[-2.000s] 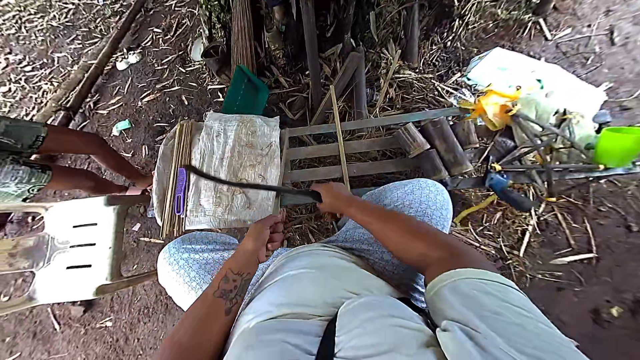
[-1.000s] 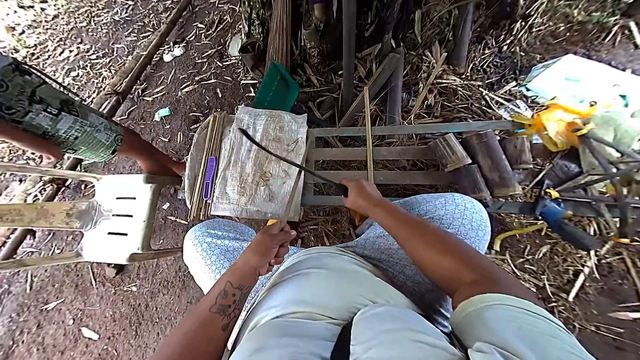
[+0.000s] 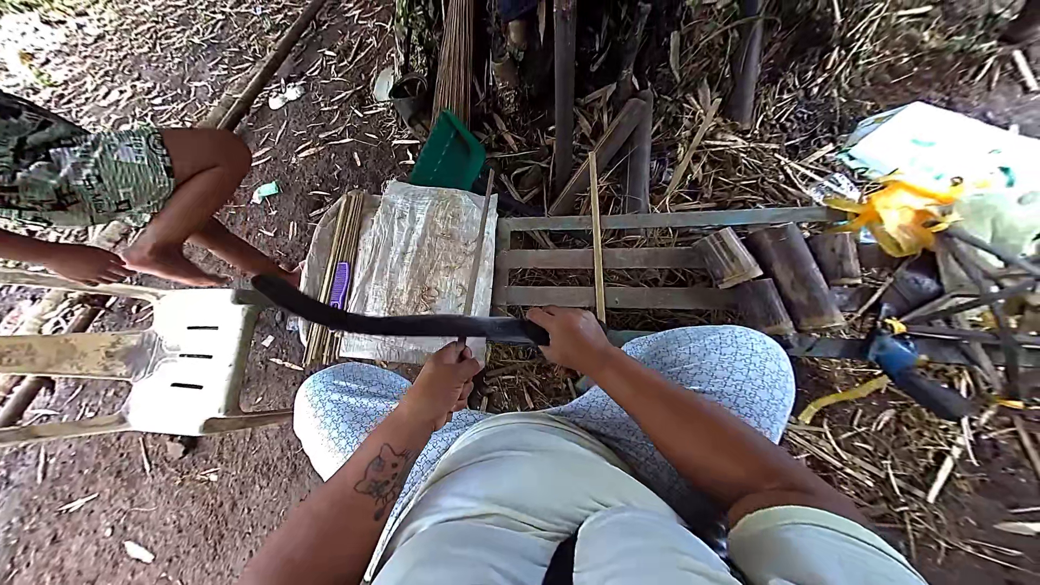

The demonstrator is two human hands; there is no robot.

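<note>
My right hand (image 3: 571, 341) is closed on the handle of a long curved machete (image 3: 398, 325), its dark blade pointing left across my lap. Upright in my left hand (image 3: 445, 385) is a thin bamboo strip (image 3: 479, 248), which the blade crosses just above my fingers. Behind the strip lies a whitish woven plastic sheet (image 3: 406, 252). Beside it on the left are a bundle of thin sticks (image 3: 344, 236) and a purple brush-like object (image 3: 340, 284). Another bamboo strip (image 3: 597, 236) rests across the slats of a wooden bench (image 3: 585, 258), past my right hand.
Short bamboo sections (image 3: 795, 275) lie on the bench at right, near a yellow plastic bag (image 3: 898, 215) and a blue-and-black tool (image 3: 910, 366). A green dustpan (image 3: 448, 154) stands behind the sheet. At left are a plastic chair (image 3: 195, 357) and another person's bare legs (image 3: 195, 187).
The machete has swung from a slanted position to lie nearly level across the strip in my left hand. The other person's leg has bent, and their hand has come into view near the foot.
</note>
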